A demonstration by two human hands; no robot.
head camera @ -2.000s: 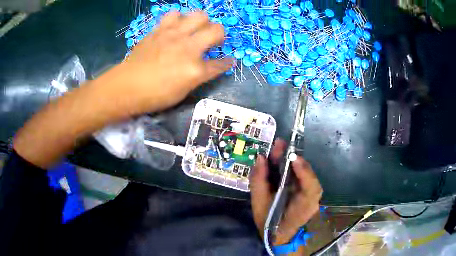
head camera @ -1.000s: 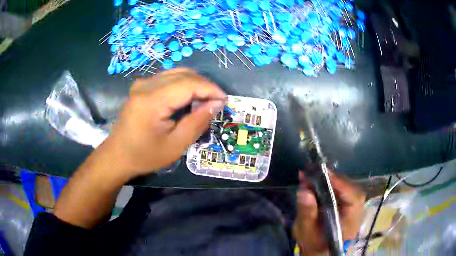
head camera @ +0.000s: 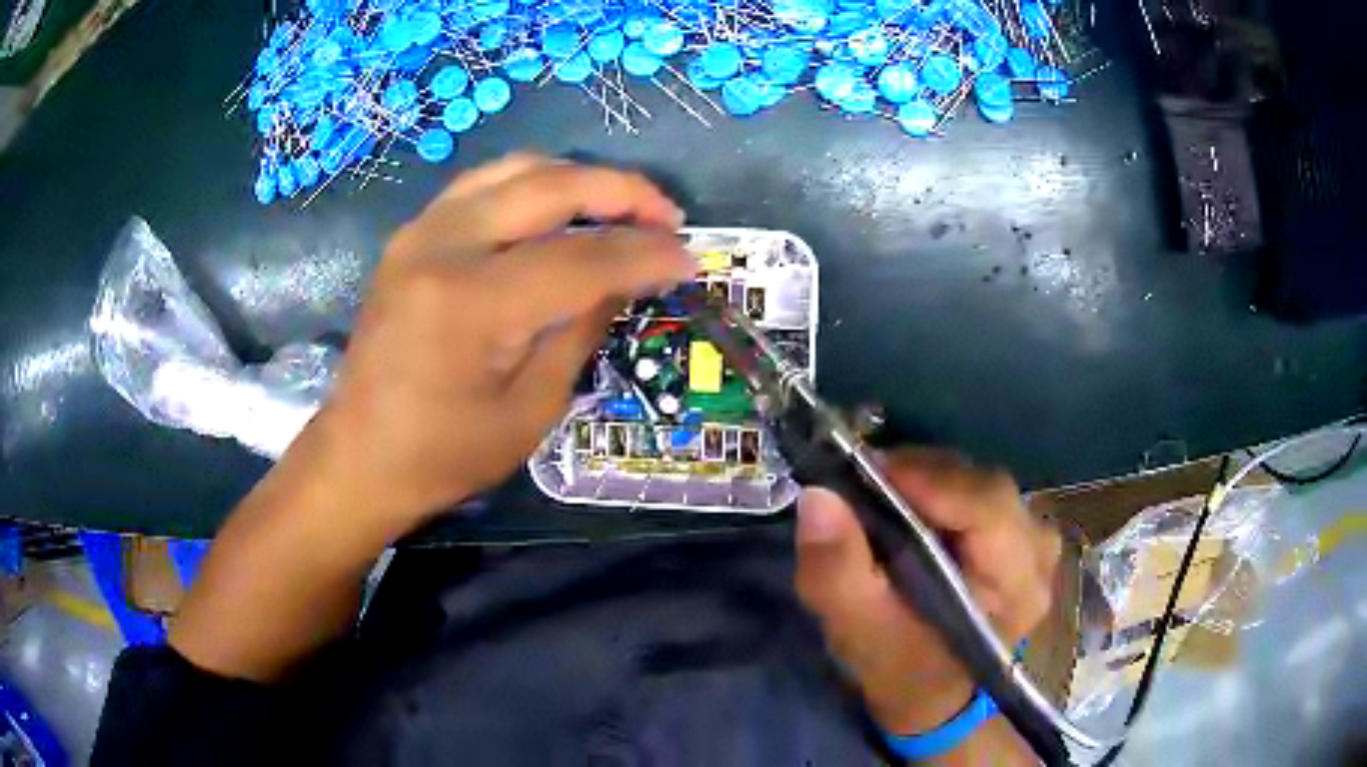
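Note:
A white open socket housing [head camera: 660, 487] lies on the bench in front of me, with a green circuit board [head camera: 726, 402] and a yellow block part inside. My left hand [head camera: 450, 337] is over the housing's upper left, thumb and fingertips close together; whether they pinch a part is hidden. My right hand [head camera: 937, 577] grips a dark soldering iron [head camera: 873, 495] with a pale feed tube along it. The iron's tip points up-left into the housing, close to my left fingertips. The exact contact point is unclear.
A big pile of blue disc components [head camera: 720, 60] with long silver legs lies at the back. A clear plastic bag [head camera: 173, 352] lies at the left. A dark holder [head camera: 1211, 173] stands at the right. A cable and plastic-wrapped items show below the bench's right edge.
My left hand has moved from the pile to the housing's upper left. My right hand swung right, then came in, bringing the iron's tip into the housing. The view has shifted.

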